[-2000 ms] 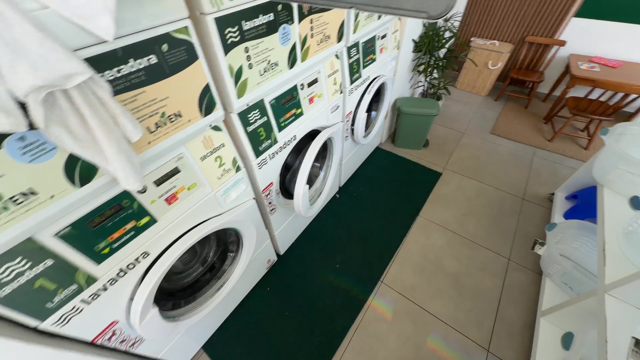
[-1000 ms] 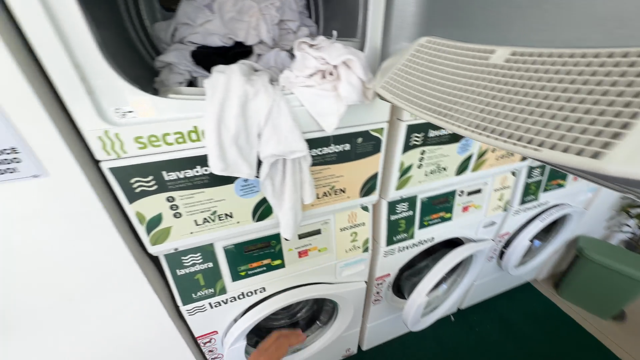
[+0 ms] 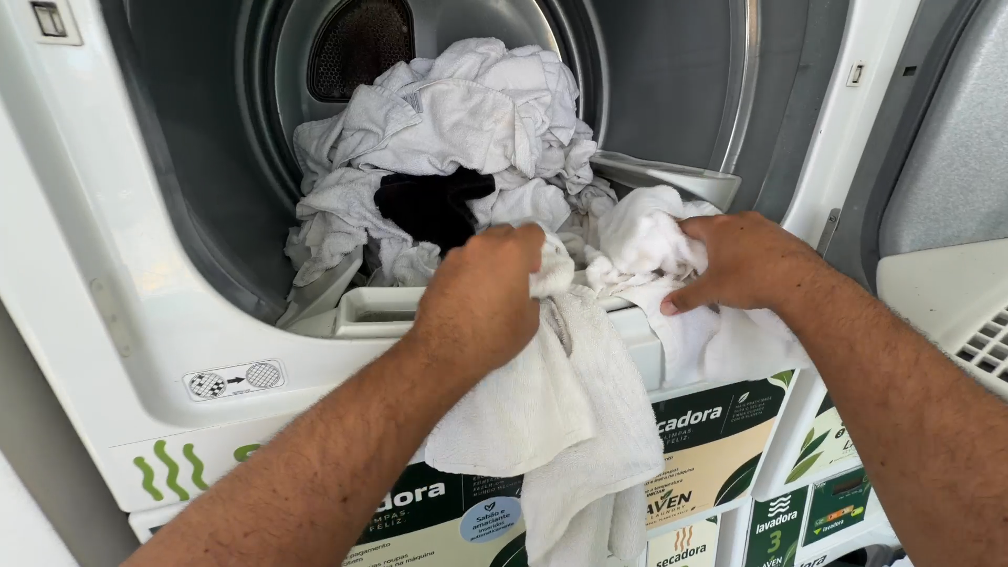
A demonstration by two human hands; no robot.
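Note:
Inside the open dryer drum [image 3: 661,87] lies a heap of white towels [image 3: 472,118], with a black cloth [image 3: 433,206] near its front. My left hand [image 3: 492,287] is closed on a white towel [image 3: 587,441] that hangs over the door sill and down the machine's front. To its right, my right hand [image 3: 728,264] has its fingers and thumb around a bunched white cloth [image 3: 650,236], part of which drapes over the sill as well. The palm sides of both hands are mostly hidden.
The dryer's door [image 3: 949,157] stands open at the right, with a plastic lint grille [image 3: 988,342] on its inner side. A white lint filter housing [image 3: 378,311] lines the lower lip of the opening. Washer panels [image 3: 795,524] bearing writing are below.
The view has swung from the washers and floor to the dryer opening. Both hands are now at the cloths on the sill; one second ago only part of a hand showed low in front of a washer.

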